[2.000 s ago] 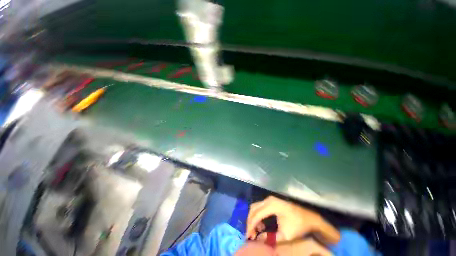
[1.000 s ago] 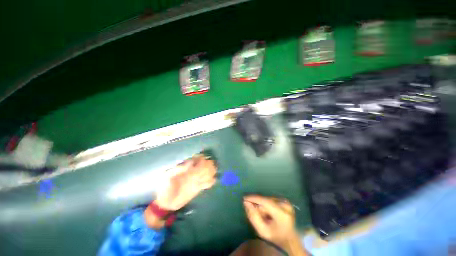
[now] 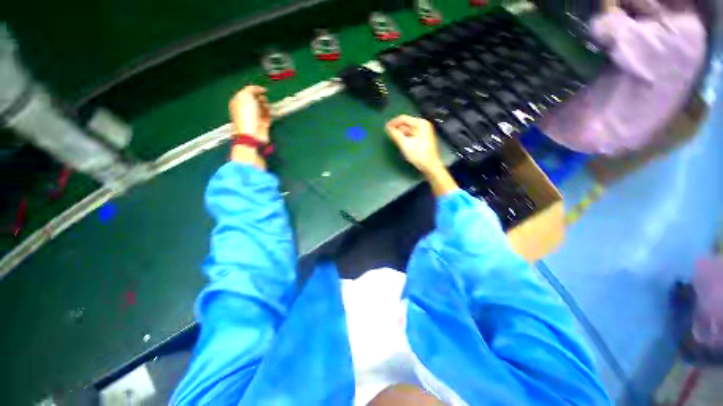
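My left hand (image 3: 250, 111), with a red strap (image 3: 252, 143) on its wrist, is at the pale edge strip beside the conveyor, just below a phone body (image 3: 278, 66). Its fingers are curled and blurred; I cannot tell whether it holds anything. My right hand (image 3: 413, 141) is over the green bench near its front edge, fingers bent together; no object shows in it. More red-edged phone bodies (image 3: 325, 46) lie in a row on the conveyor. A small pile of black housings (image 3: 365, 84) sits at the edge strip between my hands.
A black blister tray (image 3: 483, 79) is at the right. Below it stands an open cardboard box (image 3: 547, 208). A person in a pink smock (image 3: 634, 87) is at the upper right. A pale post (image 3: 59, 127) stands at the left. Blue blobs (image 3: 356, 133) lie on the green bench (image 3: 317, 230).
The view has turned and widened, showing both my arms. My left hand has moved from over the bench to the conveyor edge. My right hand remains over the bench.
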